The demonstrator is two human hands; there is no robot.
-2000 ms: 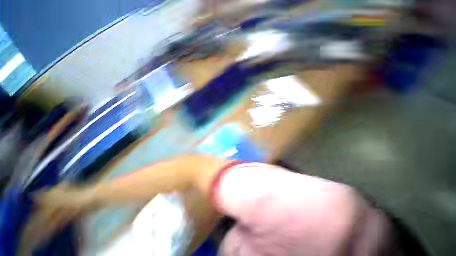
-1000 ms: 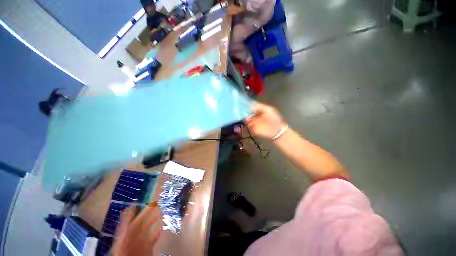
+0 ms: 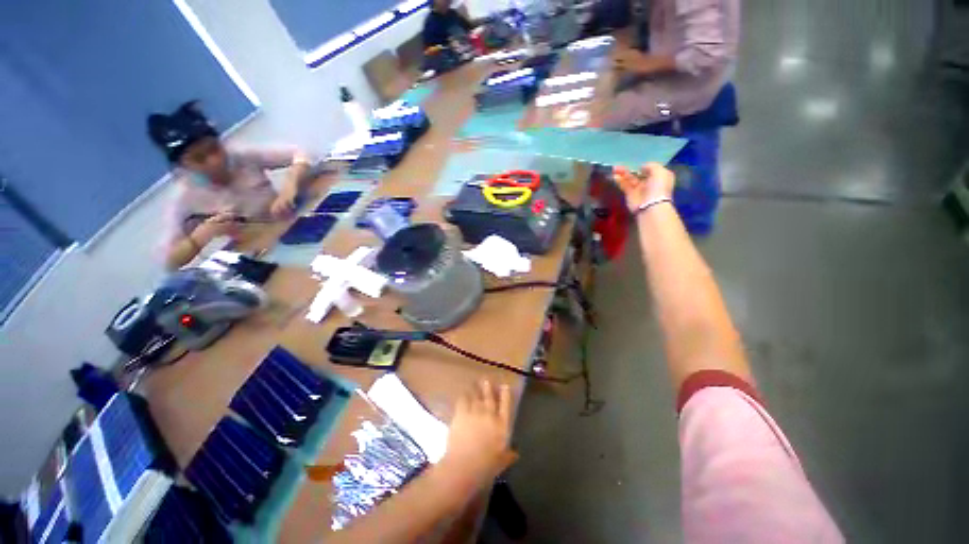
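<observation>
My right hand (image 3: pixel 646 189) reaches far forward on an outstretched arm and grips the near edge of a pale green sheet (image 3: pixel 606 146). The sheet is seen at a flat angle, past the table's right edge at one end. My left hand (image 3: pixel 480 427) rests on the brown table near its right edge, fingers apart and holding nothing. Beside it are a white strip pile (image 3: pixel 408 412) and a loose heap of silvery ribbon (image 3: pixel 376 470), partly behind my forearm. Dark navy cell stacks (image 3: pixel 282 395) stand to the left on a green sheet.
A soldering iron (image 3: pixel 425 338) lies on its black stand (image 3: pixel 364 347), its cord running off the right edge. Beyond are a grey spool (image 3: pixel 430 278), white strips (image 3: pixel 345 279) and a black box (image 3: pixel 499 213) with red and yellow rings. Blue cells with white bands (image 3: pixel 106 468) lie left. People sit around.
The green sheet has moved away from me, from above the near table to the far right. My left hand has moved right, from the dark cells to the table edge.
</observation>
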